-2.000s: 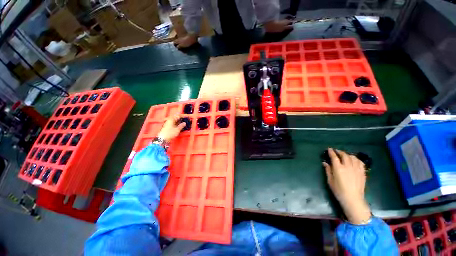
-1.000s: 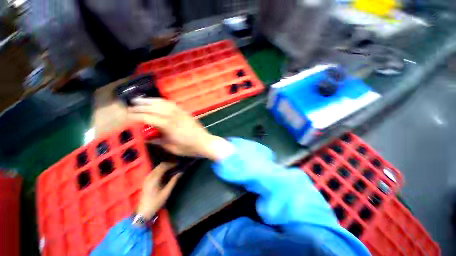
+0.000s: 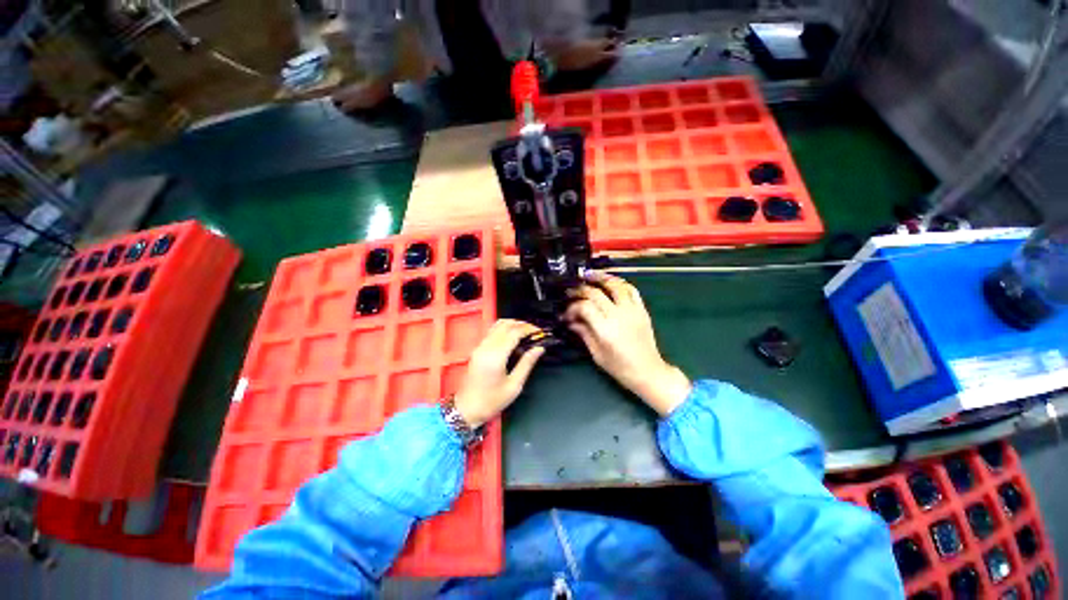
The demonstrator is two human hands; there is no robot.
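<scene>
The toggle press fixture (image 3: 548, 211) stands upright at the bench centre. Its red lever grip (image 3: 525, 84) points up. My left hand (image 3: 498, 373) is at the fixture's base, thumb and fingers on a dark unit (image 3: 536, 341) with a small yellowish spot. My right hand (image 3: 614, 327) reaches into the fixture's base; its fingertips are bent down there and what they touch is hidden. Another black unit (image 3: 774, 346) lies on the green bench to the right. The near red tray (image 3: 369, 387) holds several black units in its upper right pockets.
A far red tray (image 3: 668, 150) holds 3 units. A filled tray stack (image 3: 152, 352) stands at left. A blue machine (image 3: 908, 340) with a clear jar (image 3: 1031, 287) is at right, above another red tray (image 3: 925, 516). A person (image 3: 562, 29) stands opposite.
The red lever has swung from down to up. My right hand has moved off the lever to the fixture's base. My left hand has left the tray for the fixture. The camera view has turned.
</scene>
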